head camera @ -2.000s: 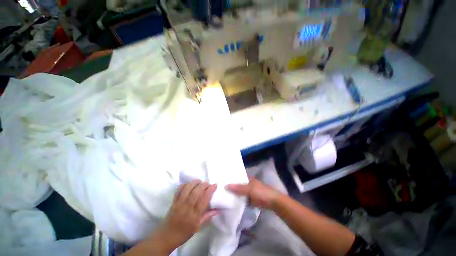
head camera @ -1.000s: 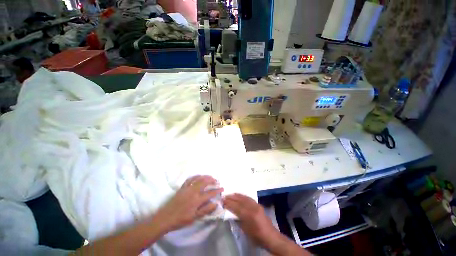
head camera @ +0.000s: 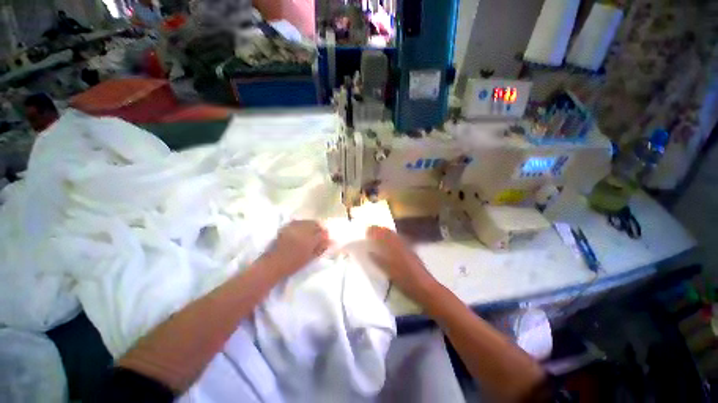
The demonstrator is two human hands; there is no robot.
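Note:
A large heap of white fabric lies left of the needle and hangs down over the table's front edge. The cream sewing machine stands behind it, its needle area lit by a bright yellowish lamp. My left hand holds the fabric just in front and left of the presser foot. My right hand holds the fabric on the right side of the strip, close to the needle. The fingertips of both hands are blurred and washed out by the light. The folded strip shows between the needle and my right hand.
Blue snips, black scissors and a bottle lie or stand on the right of the table. A white roll hangs below its edge. Thread cones stand upper right. Part of a person shows far left.
Both hands have moved up from near the table's front edge to close by the needle. Loose fabric now hangs in folds below them. The view has tilted up since the oldest frame.

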